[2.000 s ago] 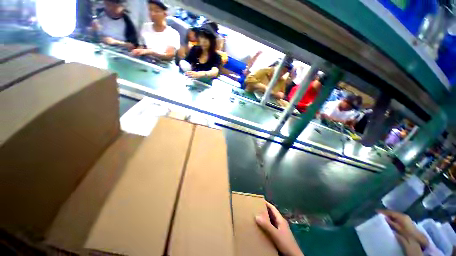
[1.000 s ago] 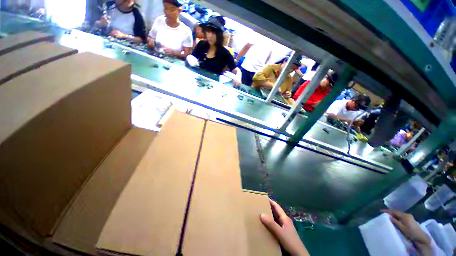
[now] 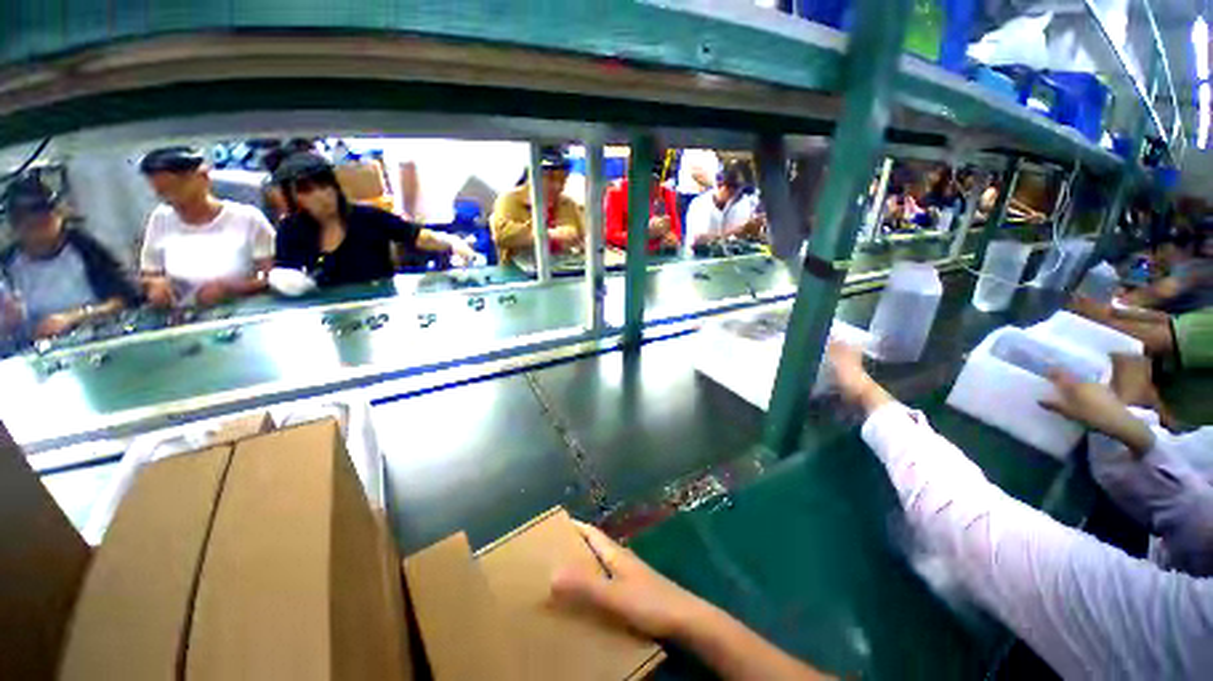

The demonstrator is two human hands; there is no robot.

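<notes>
My right hand (image 3: pixel 609 585) comes in from the lower right, bare, and grips the upper edge of a brown carton (image 3: pixel 532 585) at the bottom centre. The carton is tilted, and its lower part is cut off by the picture's edge. A narrow carton face or flap (image 3: pixel 455 605) stands against its left side. Upright brown cartons (image 3: pixel 273 532) stand close together at the lower left. My left hand is not in view.
A neighbour's hand (image 3: pixel 851 373) touches a white foam tray (image 3: pixel 745 357) on the dark conveyor (image 3: pixel 466 432). Another foam tray (image 3: pixel 1031 386) is at the right. A green post (image 3: pixel 831 253) rises beside the green bench (image 3: pixel 758 565). Workers sit opposite.
The view has swung right and levelled. The carton under my right hand now tilts and stands apart from the stack's top. The neighbour's arm now reaches across to a foam tray.
</notes>
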